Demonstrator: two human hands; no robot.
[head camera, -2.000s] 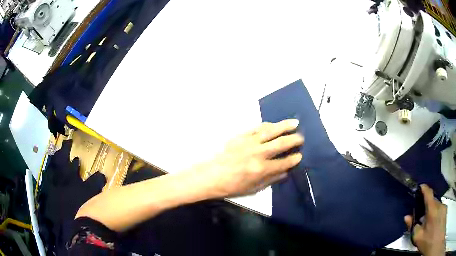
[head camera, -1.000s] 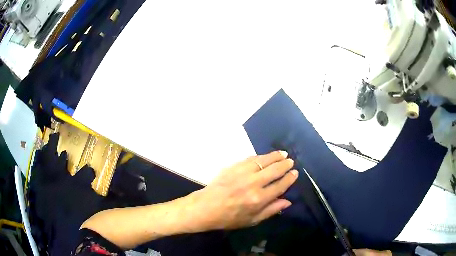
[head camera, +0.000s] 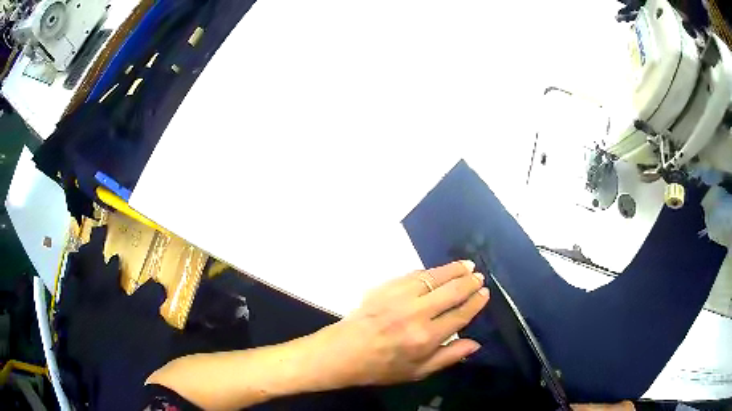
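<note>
The navy garment panel (head camera: 598, 341) lies on the white table, its pointed end towards the back and its curved edge round the machine bed. My left hand (head camera: 417, 321) lies flat on the panel, fingertips beside the pocket opening, palm down. The scissors (head camera: 526, 333) lie low along the opening, blade tips near my left fingertips; whether they are in the slit is hard to tell. My right hand (head camera: 602, 407) is at the bottom edge, mostly cut off, at the handle end of the scissors.
The sewing machine head (head camera: 662, 72) stands at the right over the needle plate (head camera: 590, 193). The cut-piece stack (head camera: 136, 104) is at upper left. Dark cloth hangs at lower left by a cardboard box (head camera: 148, 249) and a yellow frame bar (head camera: 128, 209). Another machine (head camera: 60, 28) stands at top left.
The scissors have moved from beside the machine bed to the pocket opening. My left hand has moved down along the panel. The panel's pointed end has turned and shifted left and down.
</note>
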